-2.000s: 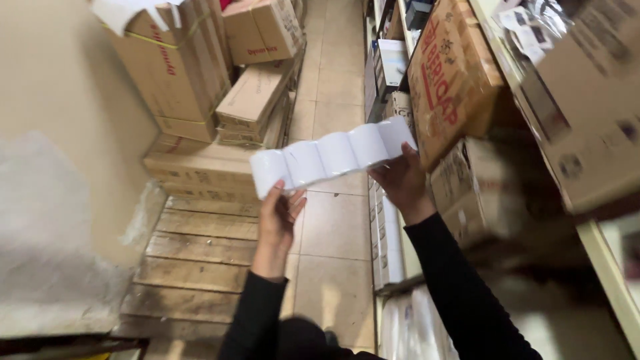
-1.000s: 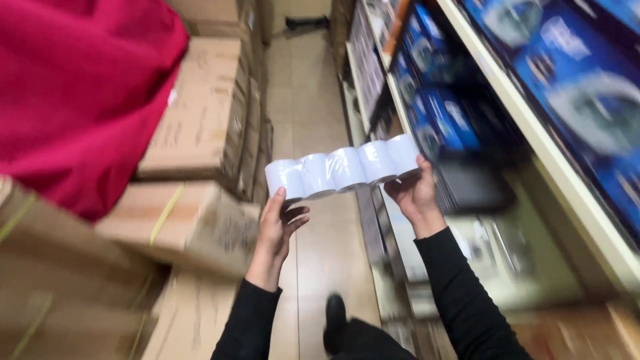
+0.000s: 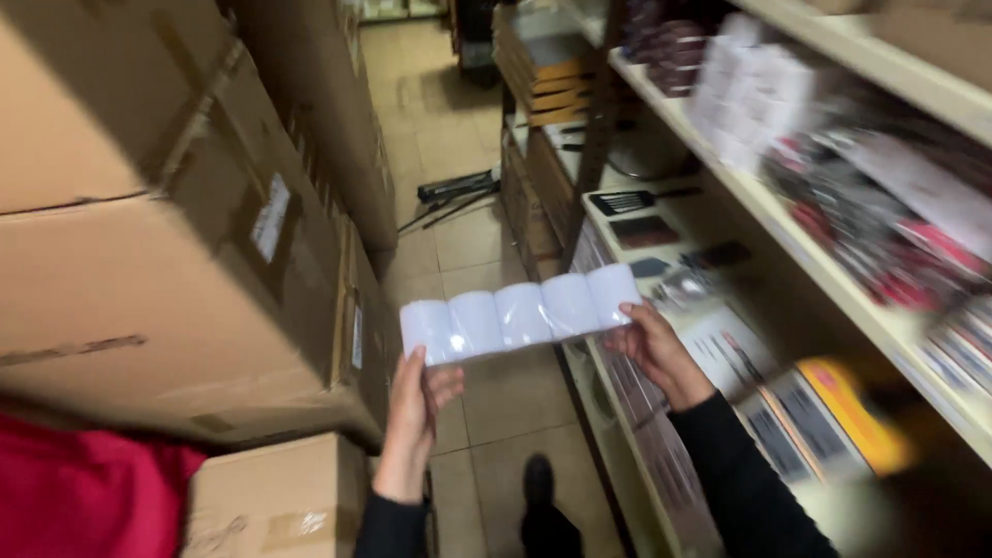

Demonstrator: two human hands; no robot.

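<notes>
A row of several white paper rolls in clear shrink wrap (image 3: 521, 314) is held level across the middle of the head view, above the aisle floor. My left hand (image 3: 415, 411) grips its left end, thumb on the front face and fingers beneath. At the right end, my right hand (image 3: 655, 349) holds the pack with the thumb on the front and the other fingers under it. Both forearms are in black sleeves.
Large cardboard boxes (image 3: 155, 287) rise on the left, with red cloth (image 3: 77, 488) at the lower left. Shelving (image 3: 837, 287) with packaged goods and a black slotted spatula (image 3: 622, 202) lines the right. Farther along the tiled floor lies a folded black stand (image 3: 457, 187).
The view has moved along the aisle past other boxes and shelves. Both hands have kept hold of the wrapped rolls throughout.
</notes>
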